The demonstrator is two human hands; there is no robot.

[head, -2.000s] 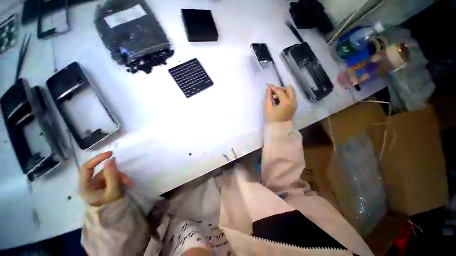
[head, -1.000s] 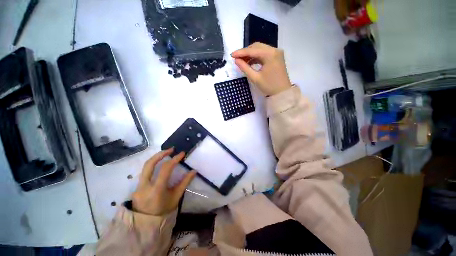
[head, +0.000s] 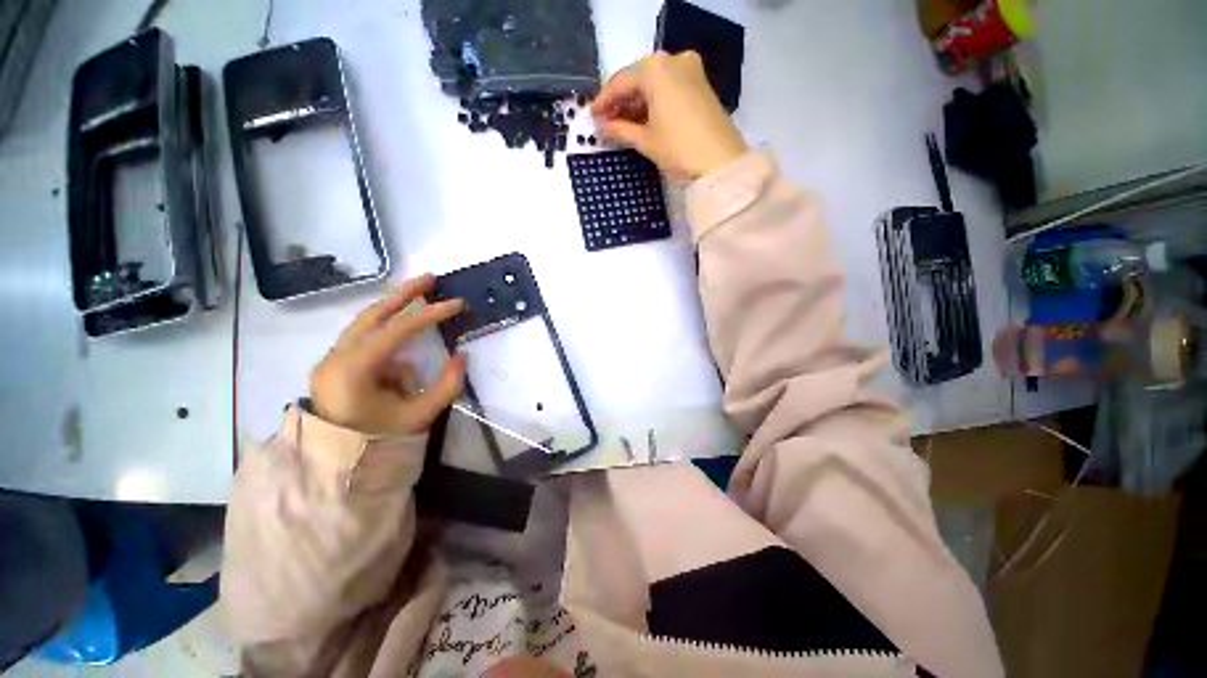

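Note:
A black phone middle frame (head: 553, 347) with round camera holes at its top lies flat near the bench edge. My left hand (head: 395, 360) has its fingertips on the frame's upper left side, with a thin bright metal line held low across its opening. My right hand (head: 662, 117) is at the loose small black parts (head: 527, 122), thumb and index finger close together; whether a part is between them is too small to tell. The black square tray (head: 620, 199) with pale dots lies just below my right hand.
A bag of black parts (head: 510, 47) lies at the top, beside a black box (head: 704, 50). Silver-rimmed frames (head: 380, 219) and a stack of them (head: 185, 199) lie left. A frame bundle (head: 929, 294), dark cloth-like item (head: 993, 143) and plastic bottles (head: 1085, 272) are right.
The phone frame has turned more upright, with my left hand still at it. My right hand has moved slightly up and left to the loose parts. The camera view has shifted.

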